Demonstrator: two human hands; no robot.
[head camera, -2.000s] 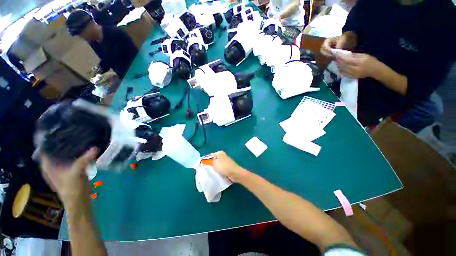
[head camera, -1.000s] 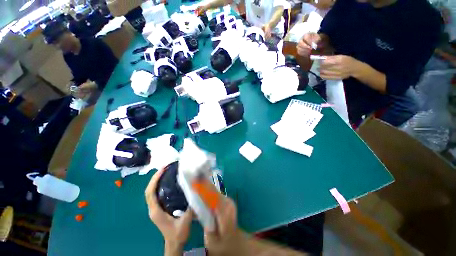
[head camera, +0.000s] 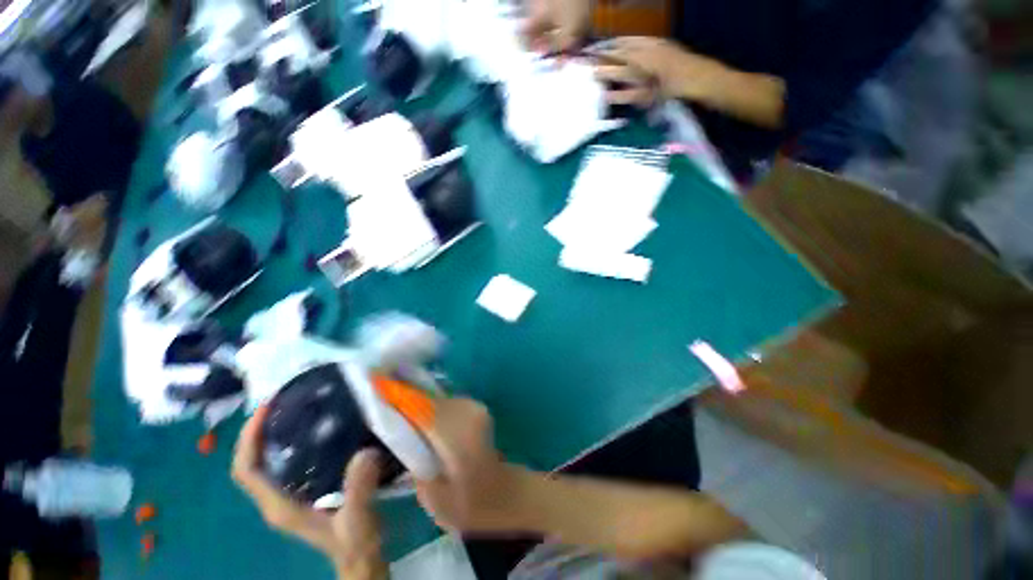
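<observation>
A camera with a glossy black ball head (head camera: 323, 436) is held above the table's near left part. My left hand (head camera: 329, 521) cups the ball from below and the left, thumb on its front. My right hand (head camera: 459, 459) holds a whitish cloth (head camera: 397, 340) against the right side of the ball; an orange finger cot (head camera: 404, 400) shows on a finger. The camera's white housing is mostly hidden behind my right hand and the cloth. The view is blurred.
Several other cameras (head camera: 391, 221) lie on the green table (head camera: 544, 397). A white block (head camera: 506, 297) and sticker sheets (head camera: 612, 204) lie at the right. A translucent bottle (head camera: 79, 488) and orange bits (head camera: 145, 513) are at the left. A person's hands (head camera: 646, 70) are at the top right.
My left hand came down from the left with the camera to the front of me. My right hand brought the cloth onto it. The view has since turned, shifting the table scene left and up.
</observation>
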